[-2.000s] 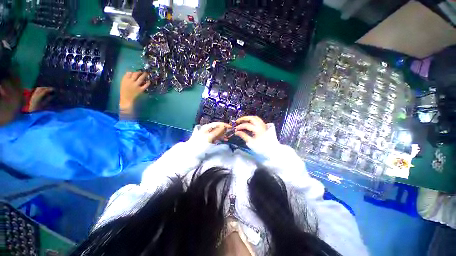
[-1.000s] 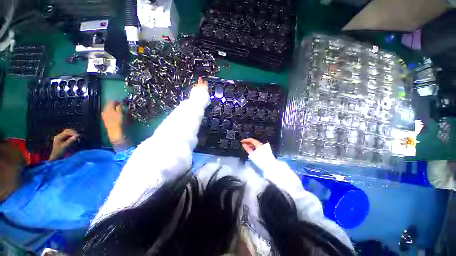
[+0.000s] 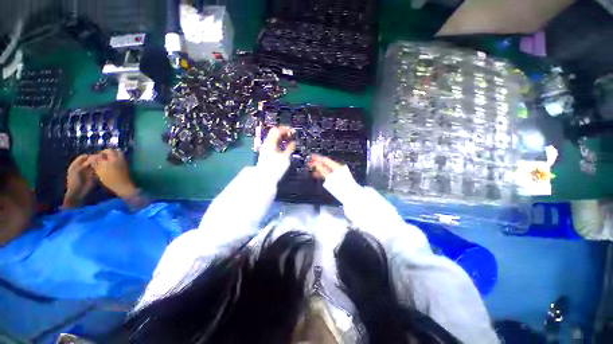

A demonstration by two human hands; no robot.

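A black tray point(image 3: 346, 144) with rows of pockets holding small parts lies directly before me. My left hand point(image 3: 277, 142) is over the tray's left half, fingers curled around a small dark module point(image 3: 290, 142). My right hand point(image 3: 325, 166) is over the tray's middle, a little nearer me, its fingers apart with nothing visible in them. The jumbled heap of dark-silver modules point(image 3: 205, 111) lies left of the tray.
Stacked black trays point(image 3: 316, 47) stand behind the working tray. A large clear tray point(image 3: 447, 127) lies to the right. A white box point(image 3: 207, 32) and a small fixture point(image 3: 133, 74) stand at back left. A person in blue works at another black tray point(image 3: 50, 148) at left.
My left hand has come back from the heap's edge to over the tray. My right hand has moved slightly up and left. The neighbour's hands have come together over their tray.
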